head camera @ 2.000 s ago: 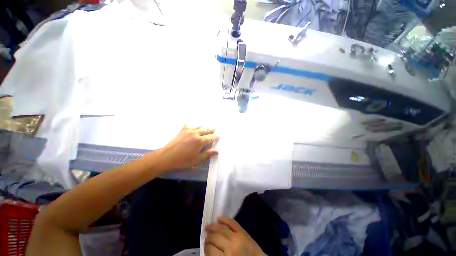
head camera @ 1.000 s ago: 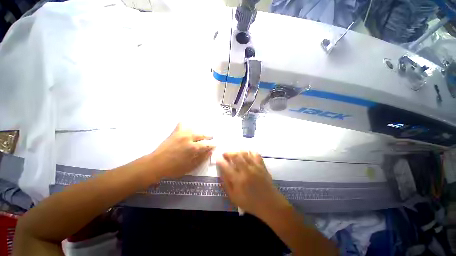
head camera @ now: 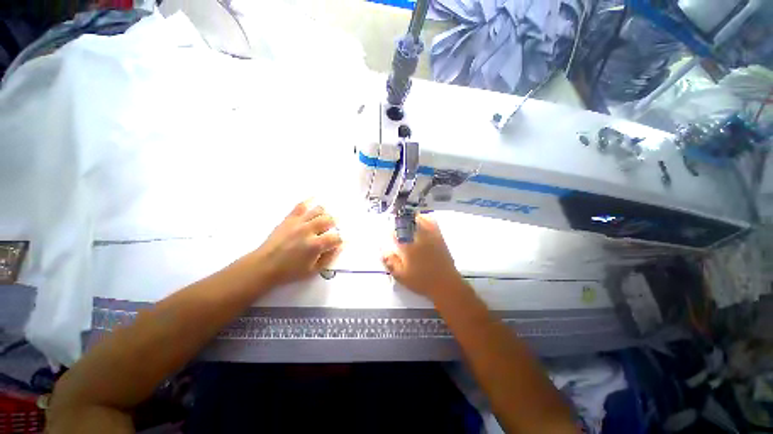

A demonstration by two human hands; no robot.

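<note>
The white sewing machine [head camera: 542, 191] with blue stripe and "JACK" lettering stands right of centre. My left hand [head camera: 303, 243] rests on the white table, left of the needle area, with fingers curled. A small dark curved item [head camera: 328, 274], possibly thread snips, shows under its fingers. My right hand [head camera: 421, 258] is just below the machine's left end, its fingertips partly hidden by the small metal part [head camera: 406, 225]. White cloth between and beyond the hands is washed out by the lamp, so its edges and any grip on it cannot be told.
A large heap of white pieces [head camera: 127, 127] covers the table's left, with a tail [head camera: 59, 297] hanging over the front edge. A gold-brown packet [head camera: 12, 261] lies at far left. A red basket [head camera: 21, 414] is lower left. Blue-grey cloth bundles [head camera: 500, 42] stand behind the machine.
The white panel and narrow band that hung over the front edge no longer hang there. My right hand has moved up from the front edge to the machine's needle end. My left hand has shifted slightly left.
</note>
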